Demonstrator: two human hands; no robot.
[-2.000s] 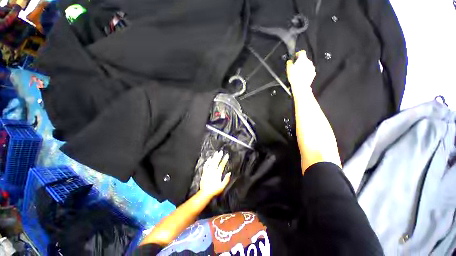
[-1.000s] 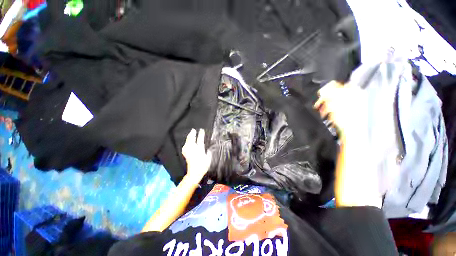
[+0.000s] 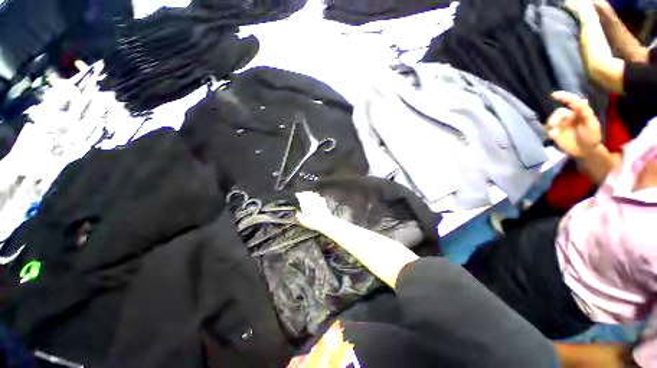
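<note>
Black jackets (image 3: 158,215) cover the table in front of me. One lies open with its shiny, wrinkled black lining (image 3: 299,277) showing. At least two black hangers (image 3: 270,228) lie together on the lining, hooks to the left. My right hand (image 3: 314,212) is at their right end; it is washed out, so I cannot tell whether it grips them. Another hanger (image 3: 308,151) lies further back on black cloth, beside small buttons. My left hand is not in view.
A light grey-blue jacket (image 3: 432,133) lies right of the black ones. A person in a pink top (image 3: 609,251) is close on the right, one hand raised. Another person's arms (image 3: 601,54) reach in behind. Dark garments (image 3: 169,54) are piled at the back left.
The view has swung right. My right hand has moved from the right side of the black jackets onto the lining, where another hanger now lies. My left hand has left the picture.
</note>
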